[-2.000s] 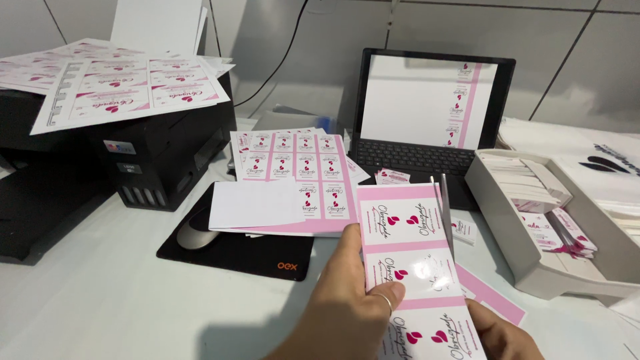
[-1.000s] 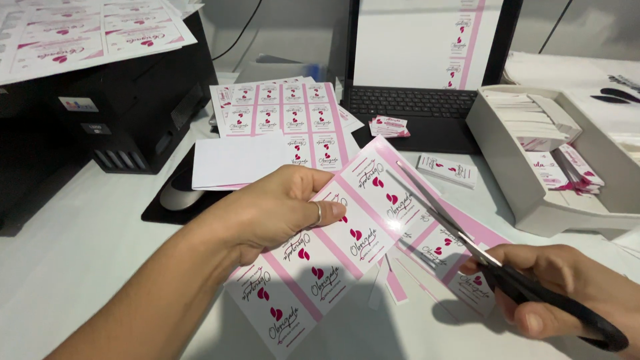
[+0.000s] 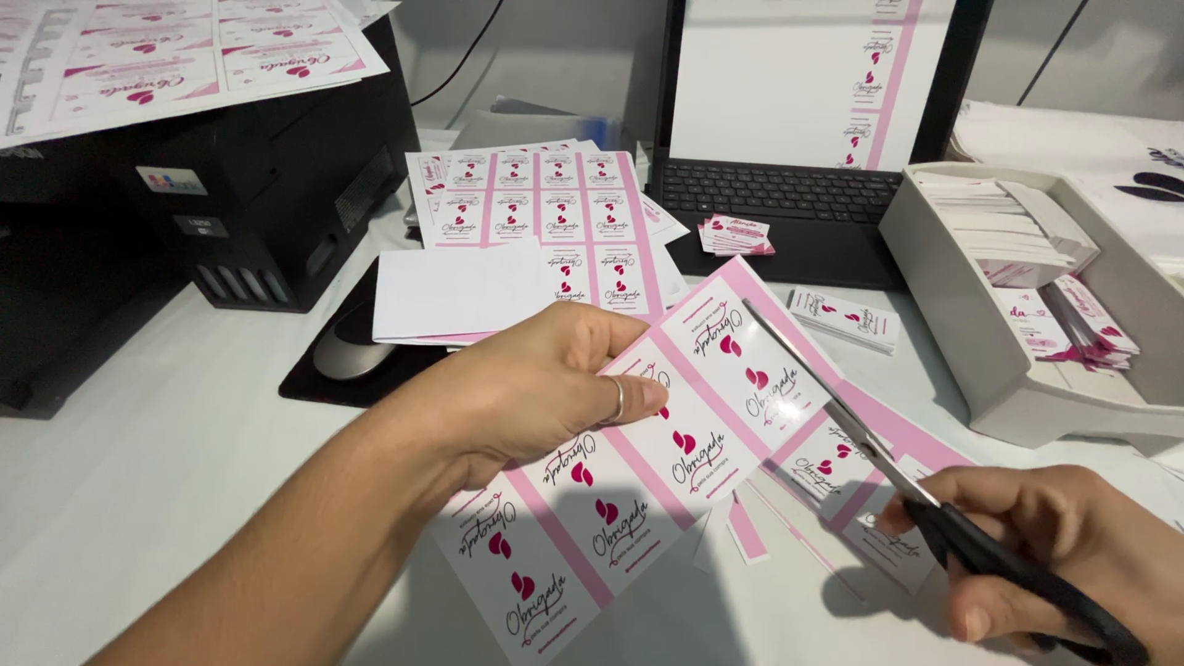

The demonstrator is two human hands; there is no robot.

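My left hand (image 3: 555, 388) pinches a printed strip of pink-and-white cards (image 3: 601, 490) between thumb and fingers, a ring on its thumb. The strip slants across the middle of the view. In my right hand (image 3: 1027, 546) are black-handled scissors (image 3: 879, 453), their blades lying along the pink border at the strip's upper right end. How far the blades are apart is hard to tell. Under the blades, another printed sheet piece (image 3: 832, 472) lies on the table, partly hidden by my right hand. Narrow paper offcuts (image 3: 747, 529) lie below the strip.
A black printer (image 3: 268, 194) with printed sheets on top stands at left. Behind my hands are uncut card sheets (image 3: 555, 199), a folded white paper (image 3: 453, 291), a mouse (image 3: 350, 351) and a laptop (image 3: 786, 199). Stacked cards (image 3: 846, 319) lie beside a card-filled box (image 3: 999, 370) at right.
Two seconds ago both hands were at the strip and no scissors showed; one second ago the scissors were in my right hand. The strip has turned from near upright to a slant.
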